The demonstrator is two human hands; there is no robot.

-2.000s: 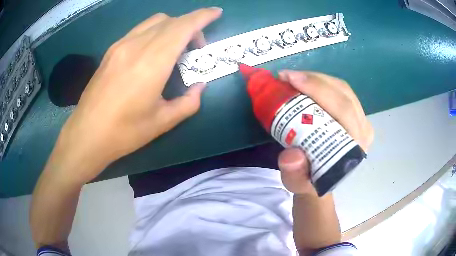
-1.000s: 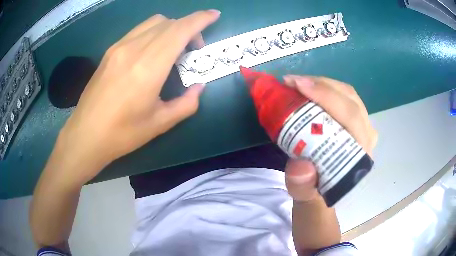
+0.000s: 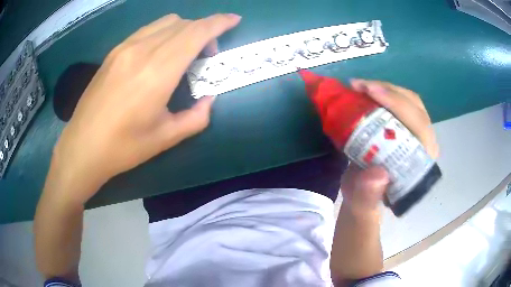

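Note:
A silver-white component strip (image 3: 291, 55) with a row of round components lies on the green surface, slanting up to the right. My left hand (image 3: 131, 92) holds the strip's left end between thumb and fingers. My right hand (image 3: 400, 120) is shut on the glue bottle (image 3: 386, 151), which has a red tapered nozzle, a white label with red marks and a black end. The bottle is tilted, its nozzle tip at the strip's lower edge near the middle. Touching or slightly apart, I cannot tell. No glue can be made out.
Waiting strips (image 3: 21, 109) lie side by side at the far left. A dark round spot (image 3: 73, 89) on the green surface (image 3: 252, 140) is partly hidden behind my left hand. A pale rail (image 3: 84, 14) runs at the upper left. A blue item (image 3: 507, 116) shows at the right edge.
The glue bottle in my right hand has moved to the right along the strip's lower edge. The strip and my left hand have shifted slightly left.

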